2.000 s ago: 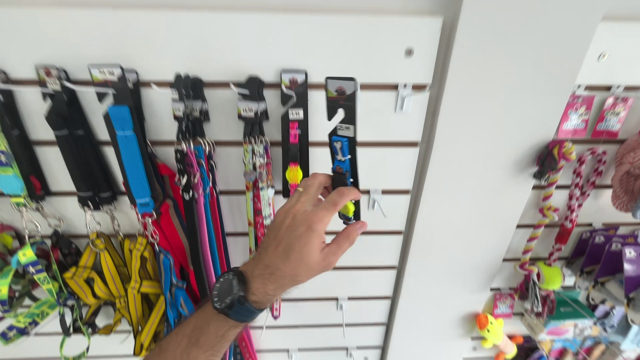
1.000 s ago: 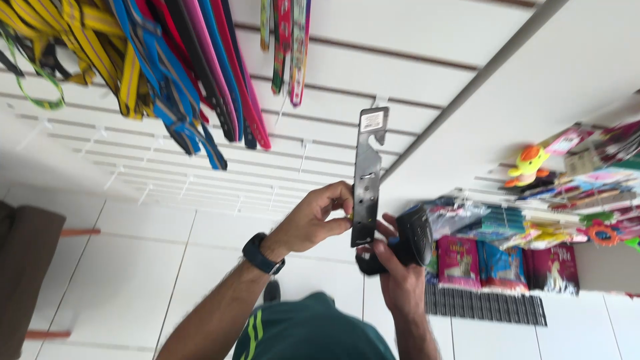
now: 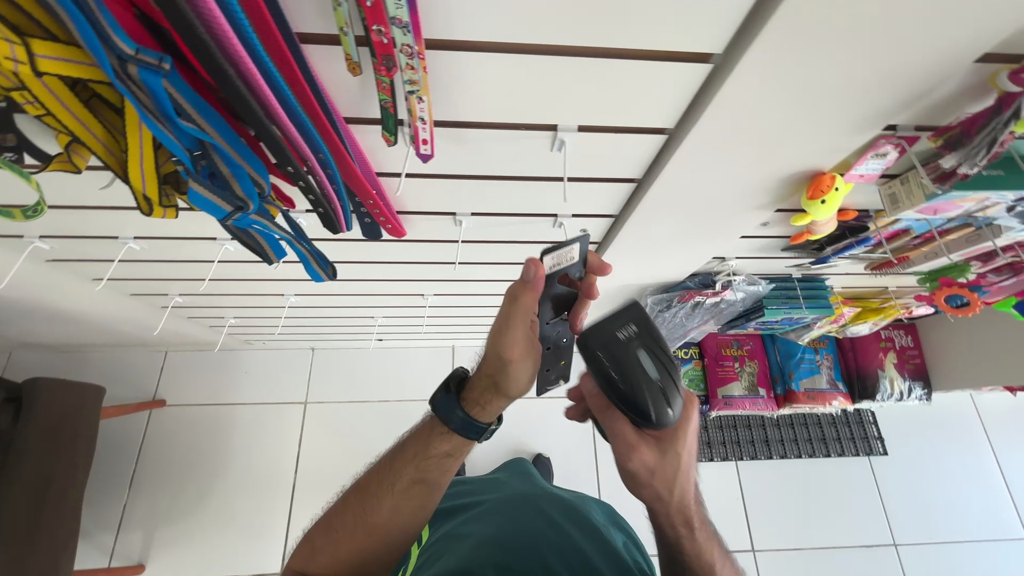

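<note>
My left hand point(image 3: 520, 336), with a dark watch on its wrist, holds a black product hang card point(image 3: 557, 332) by its upper part. The card is tilted, with its back and a white barcode label facing me. Whatever is mounted on its other side is hidden. My right hand point(image 3: 640, 448) grips a black handheld barcode scanner point(image 3: 632, 366), whose head lies just right of the card. The scanner's handle is mostly hidden in the palm.
A white slatwall point(image 3: 512, 152) with hooks carries collars point(image 3: 320, 120) and blue and yellow harnesses point(image 3: 232, 176). At right hang pet toys point(image 3: 822, 208) above bagged pet products point(image 3: 736, 372) on a black grate point(image 3: 792, 436). A brown chair point(image 3: 48, 472) stands at lower left.
The card, taken from the wall display since the first frame, is now held higher up by my left hand. My right hand has raised the scanner beside it and no longer touches the card.
</note>
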